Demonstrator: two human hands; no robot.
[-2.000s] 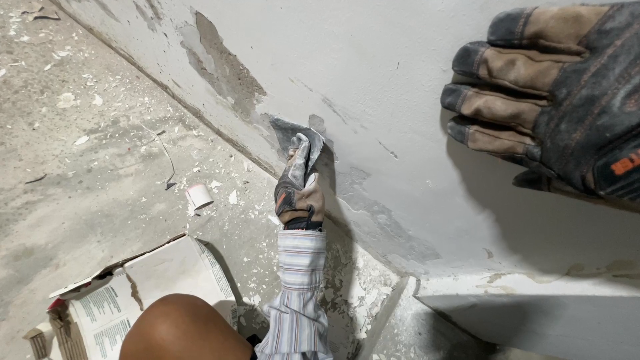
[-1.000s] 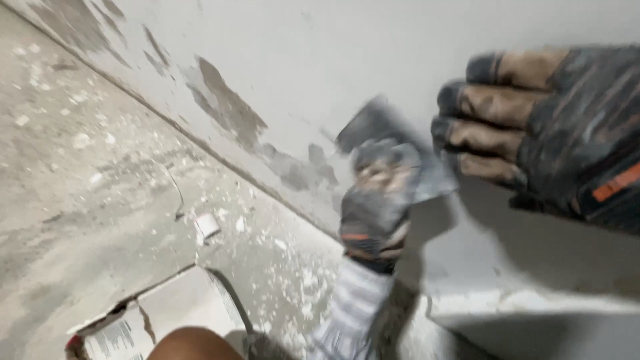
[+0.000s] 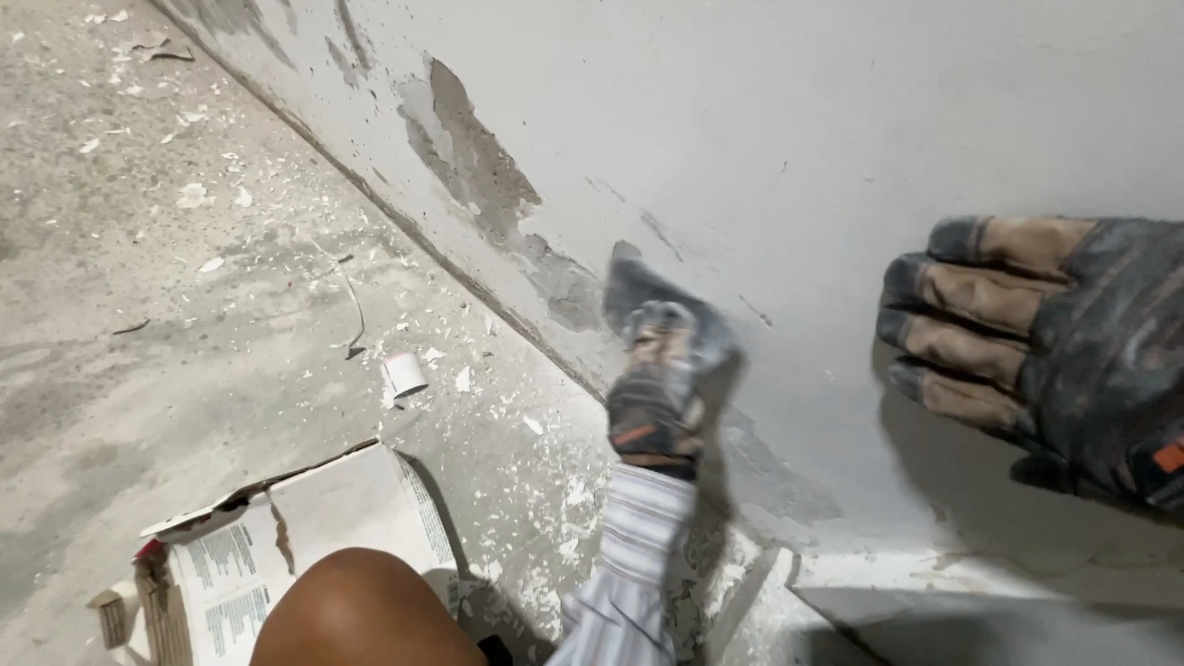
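Note:
My left hand (image 3: 652,393), in a dark and tan work glove below a striped sleeve, grips a wide, flat scraper (image 3: 712,338). The grey blade lies at the lower white wall (image 3: 832,111), slightly blurred, just right of a bare patch of peeled paint (image 3: 486,162). Whether its edge touches the wall is unclear. My right hand (image 3: 1045,342), gloved alike, is spread flat at the wall on the right, fingers pointing left, with nothing visible in it. Its palm is hidden. Below the scraper, a grey scuffed area (image 3: 777,472) marks the wall.
Paint flakes (image 3: 462,379) litter the concrete floor (image 3: 277,407) along the wall's base. A torn, flattened cardboard box (image 3: 351,490) lies beside my bent knee (image 3: 365,615). Near it are a small white roll-like piece (image 3: 404,375) and a thin bent strip (image 3: 356,301). A ledge (image 3: 971,569) runs at lower right.
My left hand with the scraper moved right along the wall, then partly back to the left. My right hand has stayed by the wall. The view shifted somewhat.

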